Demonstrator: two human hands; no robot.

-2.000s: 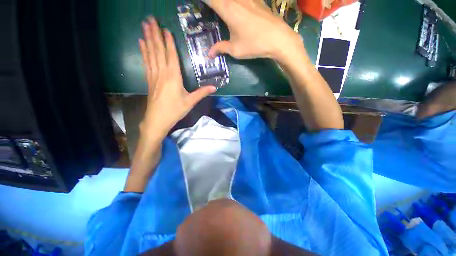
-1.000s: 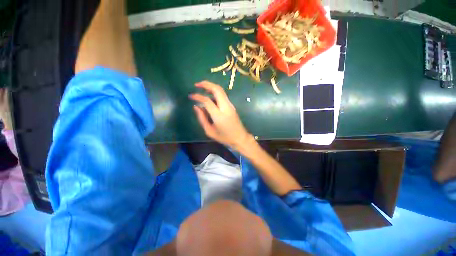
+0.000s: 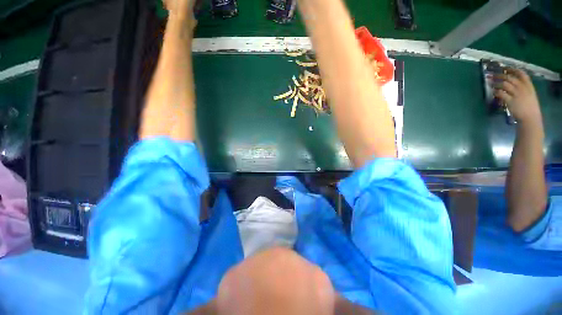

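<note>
Both my arms reach forward to the top of the picture. My left hand (image 3: 180, 6) shows only in part at the top edge; its fingers and any hold are unclear. My right hand is cut off by the top edge. Dark phone assemblies (image 3: 281, 10) lie on the green surface beyond the bench's pale rear rail, one between my arms, another (image 3: 225, 7) nearer my left hand, and a third (image 3: 405, 13) to the right. Loose tan liner strips (image 3: 308, 92) lie on the green bench. The red scrap bin (image 3: 377, 56) is partly hidden behind my right forearm.
A black phone tray (image 3: 73, 123) stands at left, with one phone (image 3: 60, 216) in its near end. A white card (image 3: 394, 101) lies below the bin. At right, a co-worker's hand (image 3: 521, 92) is on a phone (image 3: 493, 80). A slanted pale bar crosses the upper right.
Both arms now reach forward; my right hand has left the bench front and gone out at the top. The phone worked on earlier is gone from the bench front. A co-worker's hand has come onto the right phone.
</note>
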